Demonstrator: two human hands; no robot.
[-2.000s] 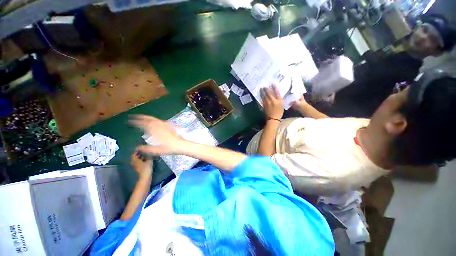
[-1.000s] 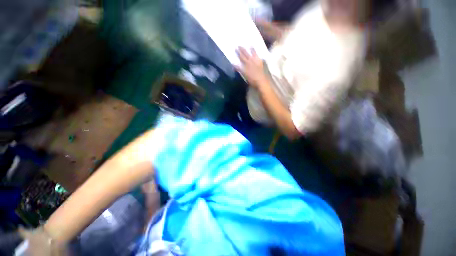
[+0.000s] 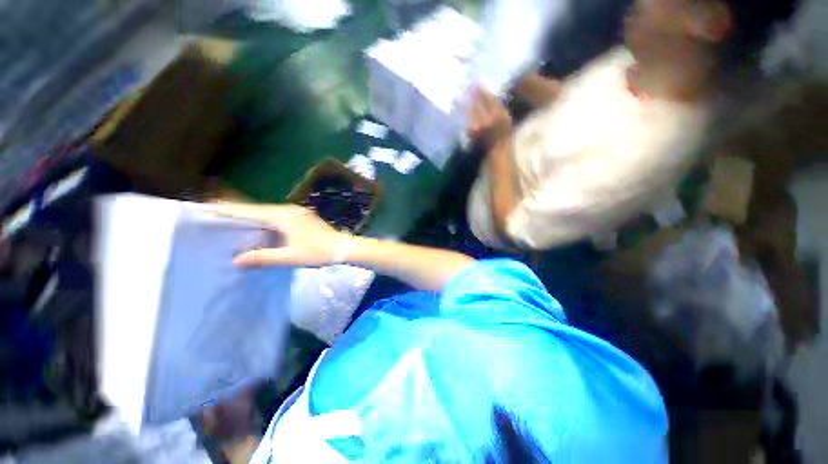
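A white product box (image 3: 218, 317) is in front of me at the left, tilted, with a bright side and a greyer broad face. My right hand (image 3: 286, 237) grips its upper edge, thumb across the broad face. My left hand (image 3: 229, 415) is blurred and partly hidden at the box's lower edge; it appears to hold it from below. Crinkled bubble bag (image 3: 329, 297) lies on the bench just right of the box, partly covered by my right arm.
Beyond my right arm is a small brown accessory box (image 3: 340, 198) with dark contents. Small white cards (image 3: 390, 156) lie behind it on the green bench (image 3: 272, 136). A co-worker in a cream shirt (image 3: 590, 154) handles a white box (image 3: 422, 86). Blurred white boxes (image 3: 168, 444) are at lower left.
My right hand has come from the lower left up to the white box's upper edge. The box now stands raised in front of me. The view has shifted; the co-worker's white box appears lower.
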